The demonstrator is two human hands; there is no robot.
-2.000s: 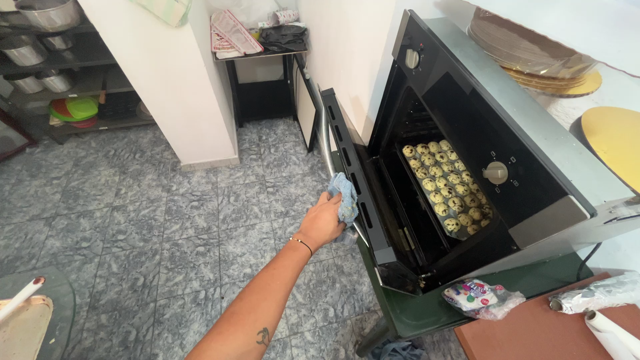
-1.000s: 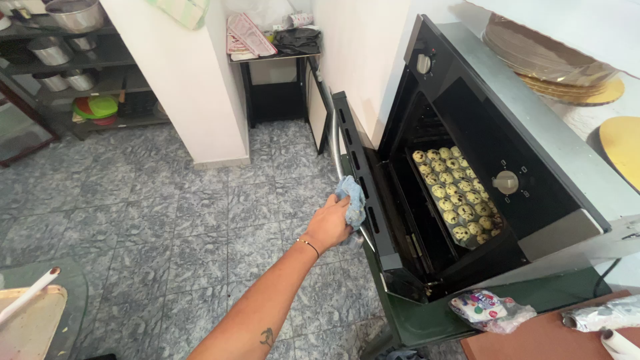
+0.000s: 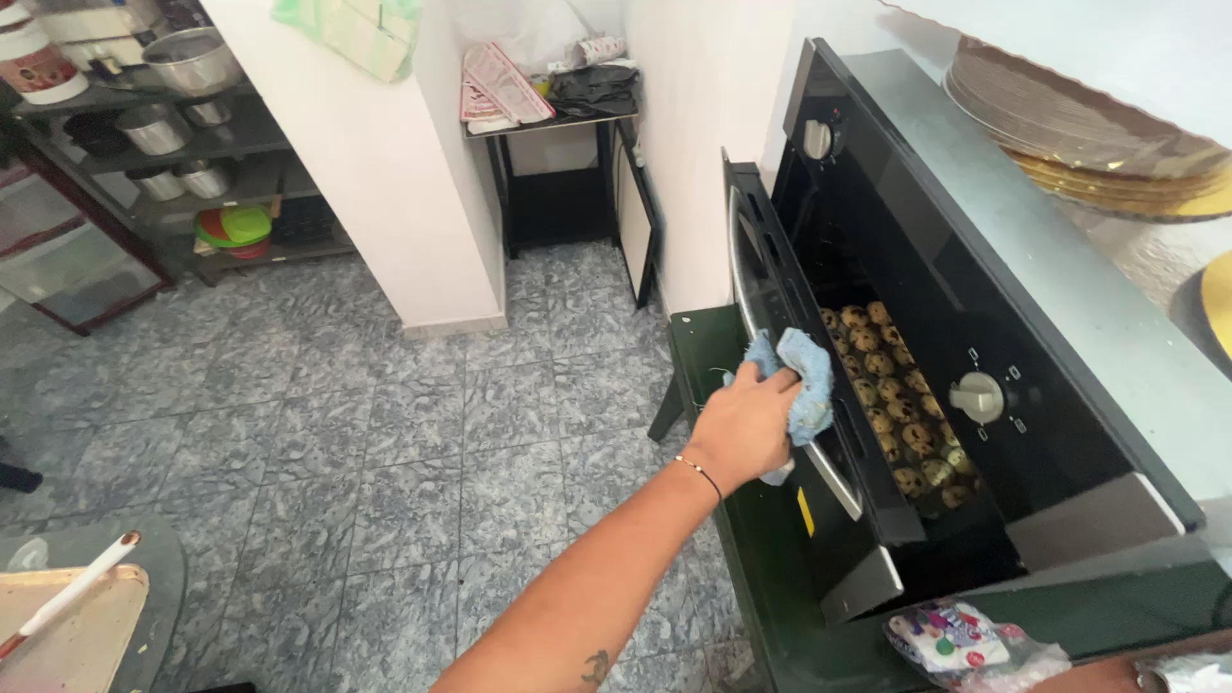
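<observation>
My left hand (image 3: 746, 419) reaches in from the bottom and grips a blue cloth (image 3: 810, 385) against the metal handle (image 3: 833, 481) of an oven door. The black door (image 3: 804, 327) stands partly open, tilted outward from the oven (image 3: 910, 250). Inside the oven, rows of round, dark-speckled dough balls (image 3: 879, 364) show through the gap; the door hides part of them. A control knob (image 3: 977, 397) is on the front panel to the right of the gap. My right hand is not in view.
The oven rests on a green table (image 3: 751, 597), with a plastic packet (image 3: 948, 635) near its front. Gold cake boards (image 3: 1107, 183) lie on top. A white pillar (image 3: 414, 192) and a shelf of metal pots (image 3: 159, 130) stand left. A tray (image 3: 87, 635) is at lower left.
My left hand and the cloth have moved with the oven door toward the oven, so the door is less open and covers more of the dough balls. The oven's inside looks darker.
</observation>
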